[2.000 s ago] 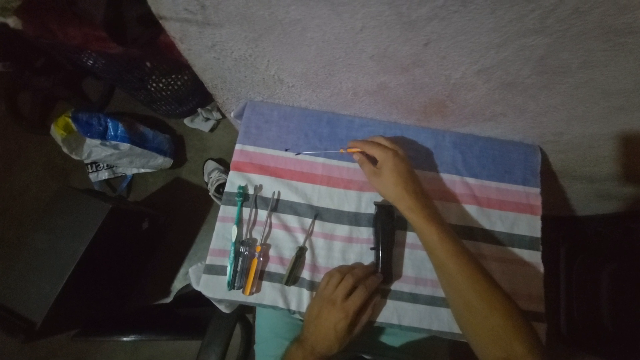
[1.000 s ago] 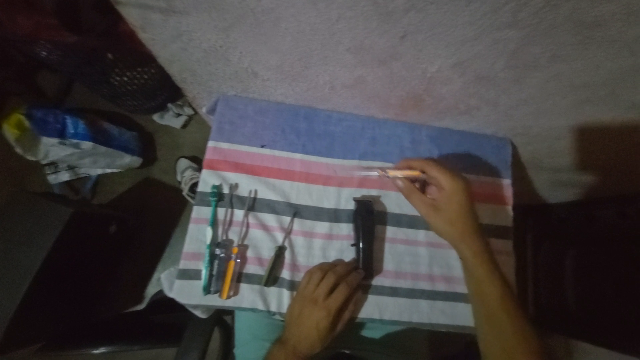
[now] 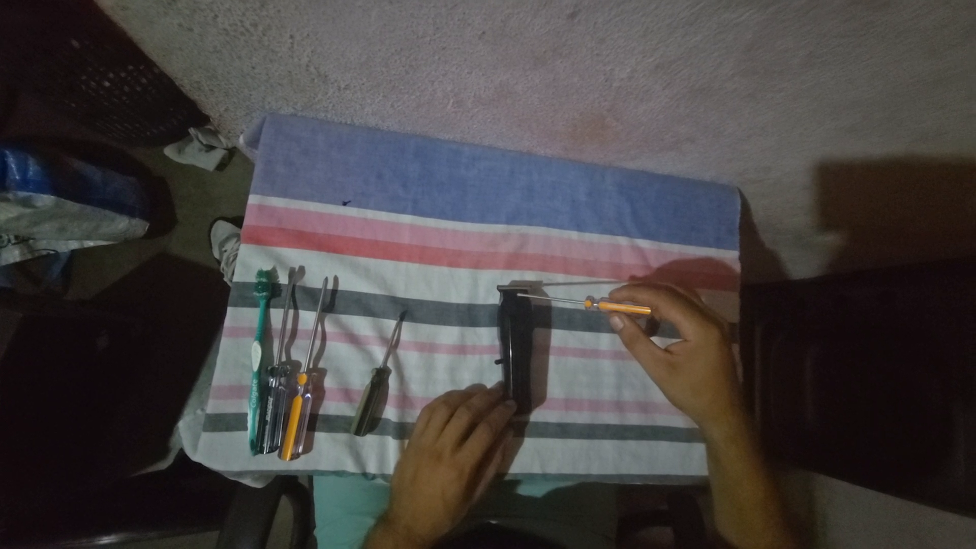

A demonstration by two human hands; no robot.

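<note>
A black hair clipper (image 3: 517, 343) lies upright in view on a striped cloth (image 3: 457, 191), its blade end toward the wall. My left hand (image 3: 457, 450) rests on the cloth with its fingertips at the clipper's lower end. Between the fingers of my right hand (image 3: 671, 335) is a screwdriver with an orange and clear handle (image 3: 624, 306); its thin shaft points left, and its tip is over or at the clipper's blade end. Whether they touch, I cannot tell. Left of the clipper lies a small screwdriver with a dark green handle (image 3: 371, 400).
At the cloth's left side lie a green toothbrush (image 3: 257, 366), a screwdriver with a black and clear handle (image 3: 273, 412) and an orange-handled screwdriver (image 3: 297, 415). A rough wall (image 3: 534, 76) borders the far edge. A plastic bag (image 3: 69, 206) and a basket (image 3: 122, 84) stand at left.
My right hand has brought the orange-handled screwdriver from the cloth's far part, near the blue stripe, down to the clipper's blade end. My left hand has stayed by the clipper's lower end.
</note>
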